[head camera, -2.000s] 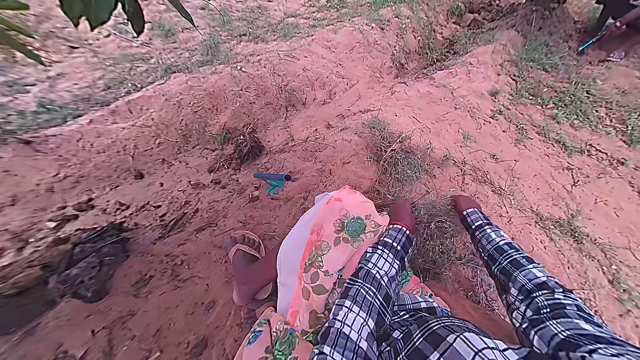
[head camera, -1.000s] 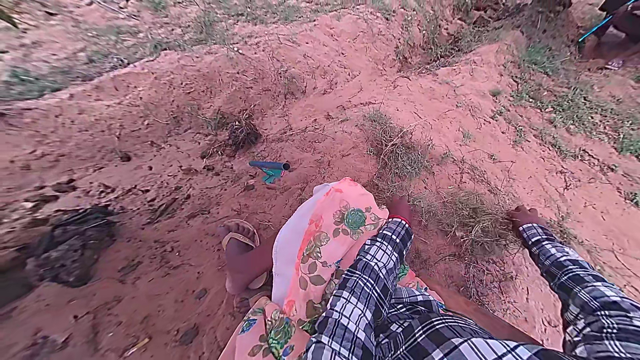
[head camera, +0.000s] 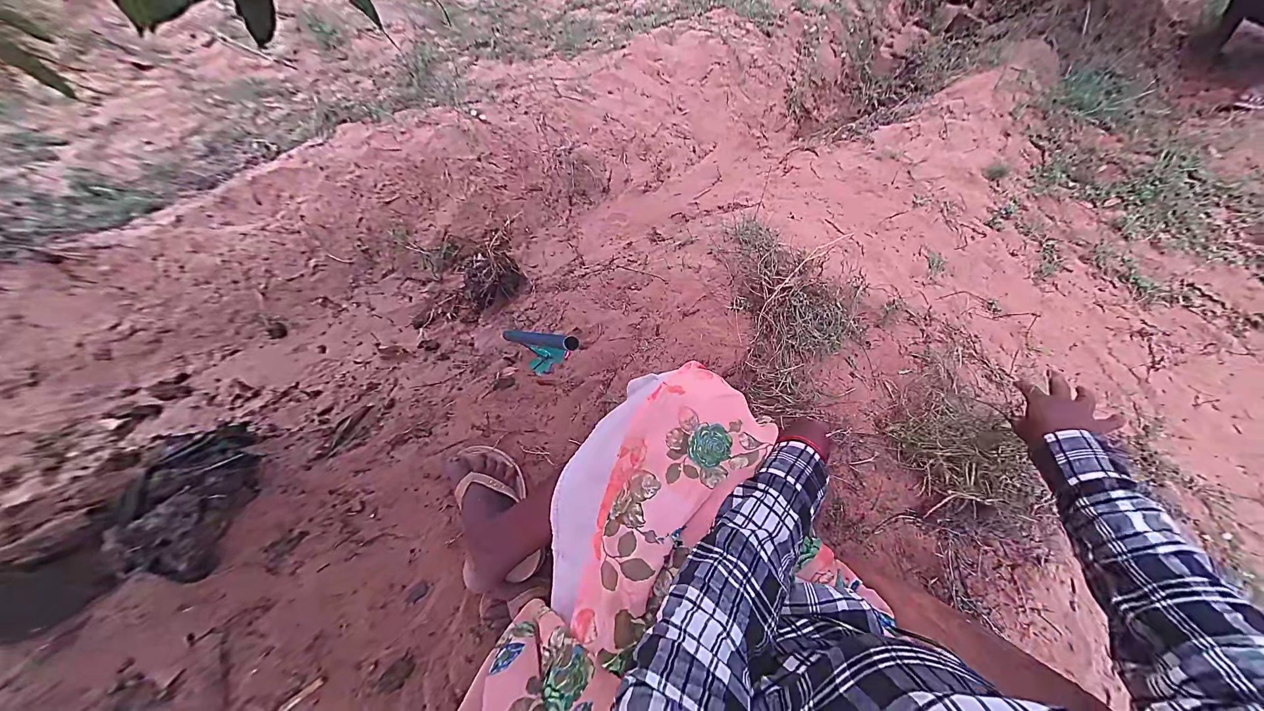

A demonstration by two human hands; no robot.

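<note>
My left hand (head camera: 807,433), with a red band at the wrist, is low beside the floral cloth (head camera: 681,444) over my knee, near a clump of dry grass (head camera: 795,311). Its fingers are mostly hidden, so what it holds cannot be told. To the right, my right hand (head camera: 1065,407) is spread with its fingers apart and nothing in it. Just left of that hand lies another clump of dry grass (head camera: 958,439) on the reddish soil. Both arms wear black-and-white checked sleeves.
A short dark pipe piece (head camera: 538,340) with green material under it lies ahead of my sandalled foot (head camera: 494,494). A dark wet lump (head camera: 183,504) is at the left. A dark root tuft (head camera: 492,276) sits beyond the pipe. Leaves (head camera: 148,12) hang at top left.
My right hand has moved right, away from my left hand, and its fingers are now spread. The grass clump between the hands shows more fully than two seconds ago.
</note>
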